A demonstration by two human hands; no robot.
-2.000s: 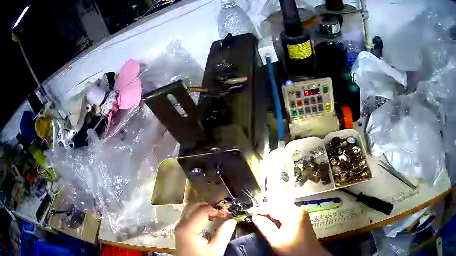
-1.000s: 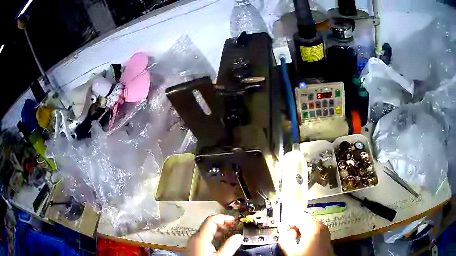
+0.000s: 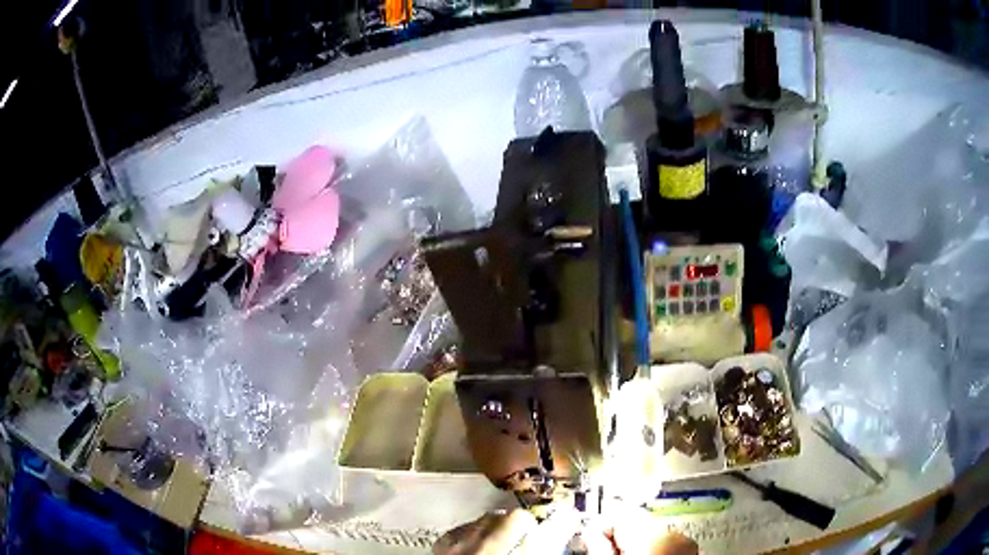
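Note:
The dark button-sewing machine [image 3: 551, 249] stands in the middle of the head view, its needle area [image 3: 534, 479] at the bottom of its head. My left hand [image 3: 485, 533] is at the bottom edge, just below the needle area and mostly cut off. My right hand [image 3: 651, 542] is also at the bottom edge, cut off and washed out by the bright lamp light. Any thing between the fingers is lost in the glare. The button tray [image 3: 790, 450] right of the head holds buttons [image 3: 756, 415] and small metallic bits [image 3: 690, 424].
An empty two-section tray [image 3: 382, 422] is left of the head. The control panel [image 3: 695, 298], a black-handled screwdriver [image 3: 797, 504], a green-blue tool [image 3: 691, 501] and tweezers [image 3: 847, 450] are at right. Plastic bags [image 3: 233, 390] and a pink fan [image 3: 308, 203] are at left.
The view has tilted up, so the machine and trays sit lower in the picture. Both hands are now mostly cut off by the bottom edge.

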